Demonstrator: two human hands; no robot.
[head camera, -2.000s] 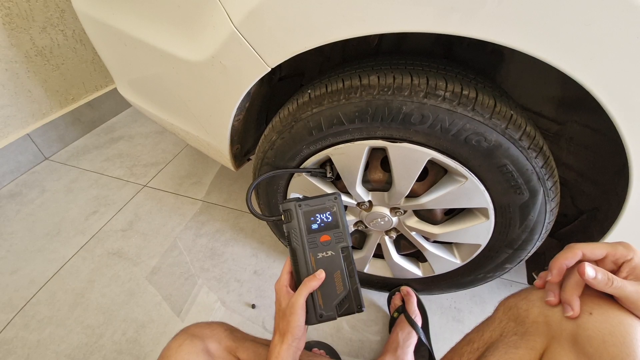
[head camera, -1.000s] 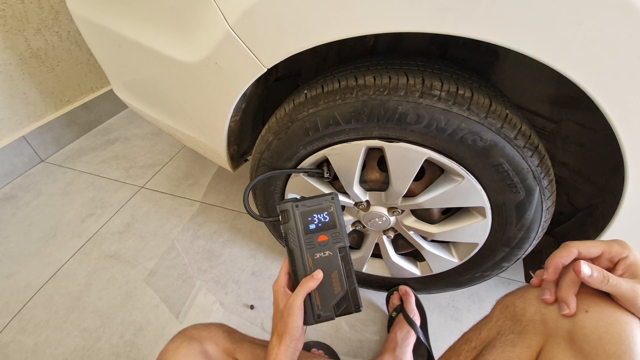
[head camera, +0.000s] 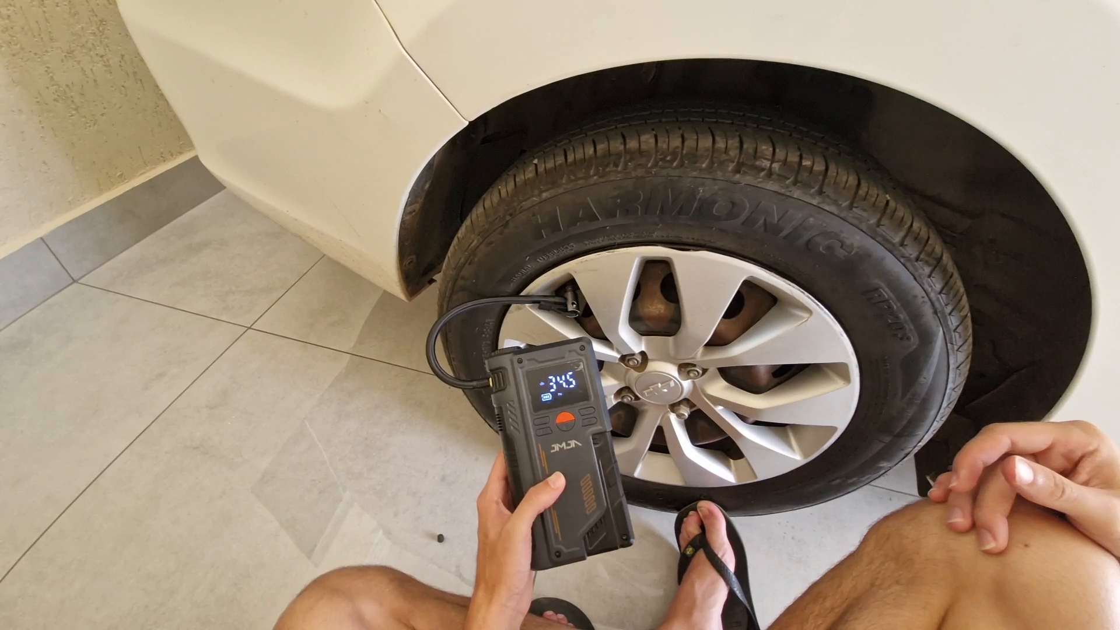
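Note:
My left hand (head camera: 516, 534) holds a black portable tire inflator (head camera: 560, 455) by its lower part, the thumb across its front. The inflator's display is lit above an orange button. From its upper left side a black air hose (head camera: 435, 337) loops up to a metal valve connector (head camera: 572, 301) at the left edge of the silver alloy wheel (head camera: 709, 464). The black tire (head camera: 910, 289) surrounds that wheel. My right hand (head camera: 1032, 481) rests on my knee at the right, fingers loosely bent; whether something small is between the fingers cannot be told.
A white car body (head camera: 315, 114) and its dark wheel arch rise around the tire. A small black cap-like piece (head camera: 440, 538) lies on the grey tiled floor (head camera: 166, 420). My foot in a black flip-flop (head camera: 739, 560) is just below the tire. A textured wall (head camera: 79, 105) stands at upper left.

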